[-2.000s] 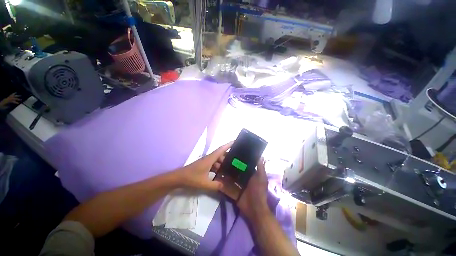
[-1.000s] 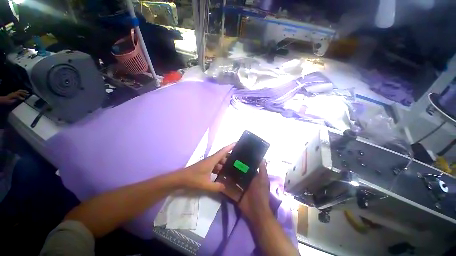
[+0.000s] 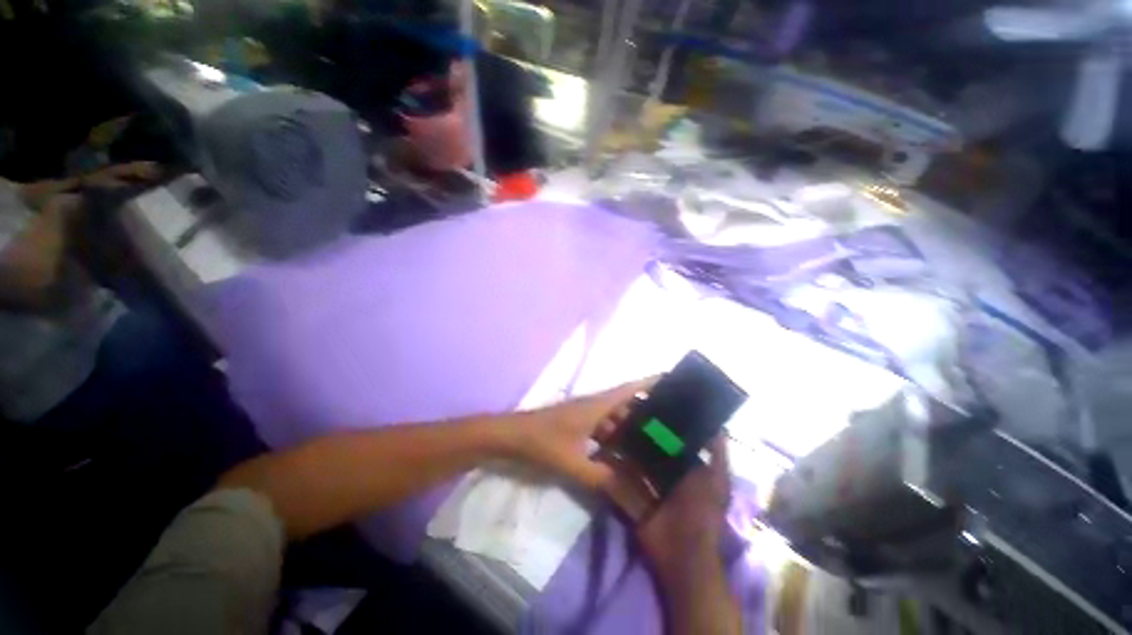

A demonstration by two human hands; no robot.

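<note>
A dark smartphone [image 3: 683, 409] with a green mark on its screen is held in both hands over the near part of the table. My left hand [image 3: 574, 437] grips its left edge. My right hand [image 3: 685, 502] holds it from below and along its right edge. A large lilac fabric sheet [image 3: 422, 316] lies at the left of the table. More purple fabric [image 3: 596, 583] lies under my wrists at the near edge. The view is blurred, so the fingers and the screen are not sharp.
A sewing machine head [image 3: 869, 484] stands at the right. Bundled purple strips [image 3: 807, 267] and white cloth lie behind. A grey machine [image 3: 283, 168] and a pink basket [image 3: 437, 124] are at the back left. Another person's arm [image 3: 44, 236] shows at the far left.
The view has swung left, so everything sits further right in the picture and is blurred. More of the other person shows at the left. Both hands still hold the phone.
</note>
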